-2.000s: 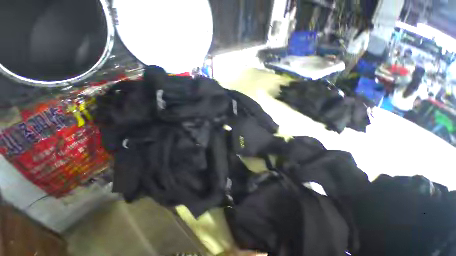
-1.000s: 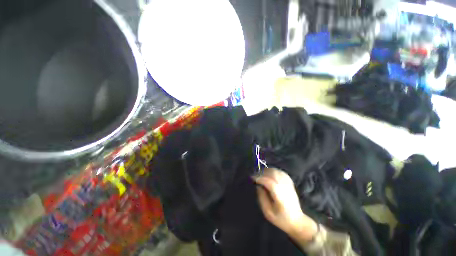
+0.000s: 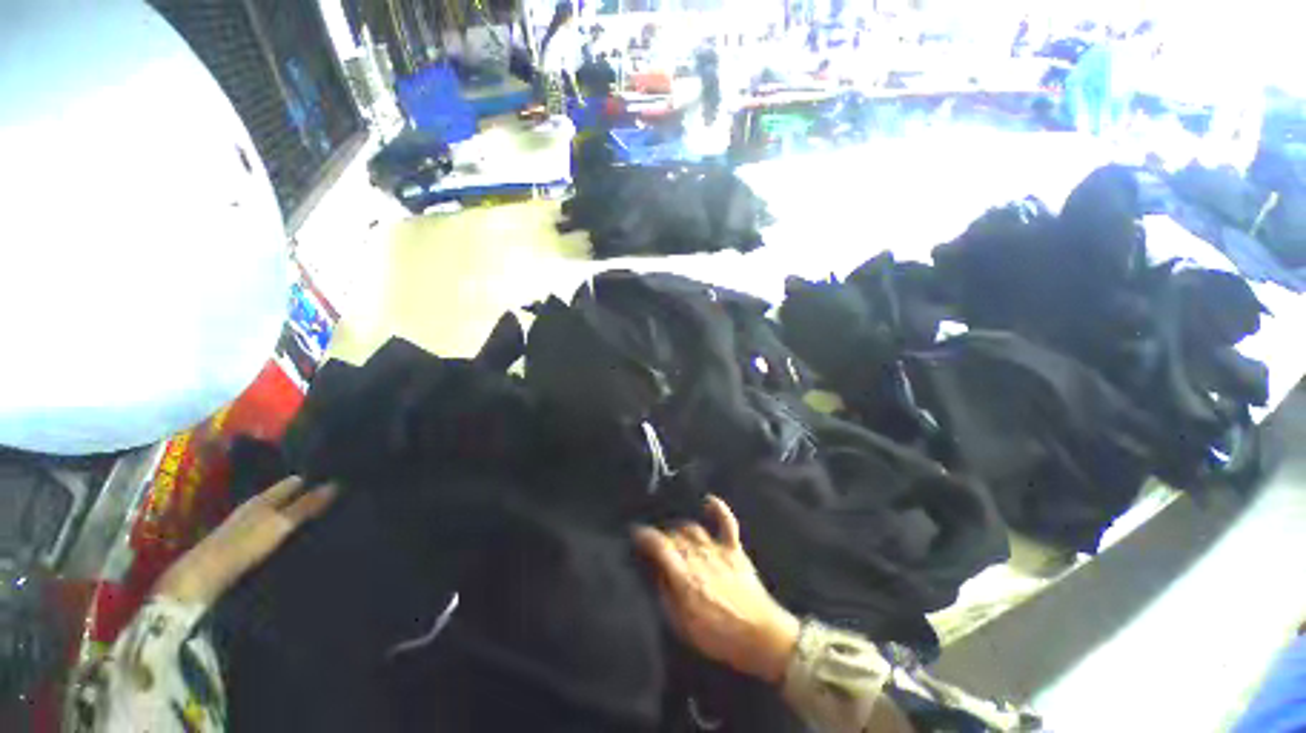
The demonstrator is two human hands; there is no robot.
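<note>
A large black garment bundle point(image 3: 473, 573) lies nearest me, with a white tie string point(image 3: 433, 627) on its top. My left hand point(image 3: 241, 541) lies on the bundle's left side, fingers stretched out. My right hand point(image 3: 716, 594) rests palm down at its right side, fingers apart, just below a white string point(image 3: 658, 451) on the dark cloth. Neither hand shows a clear grip; the undersides of the fingers are hidden. Another black bundle point(image 3: 688, 344) touches it behind and to the right.
More black bundles point(image 3: 1060, 415) lie along the pale worktable point(image 3: 458, 272) to the right, and another bundle point(image 3: 666, 208) lies farther back. A large round white lid point(image 3: 129, 229) stands at left above a red printed sack point(image 3: 215, 444). A blue bin point(image 3: 437, 103) and sewing lines are behind.
The view has turned right. My left hand has come into view on the bundle. My right hand has moved from the white string to the bundle's right side.
</note>
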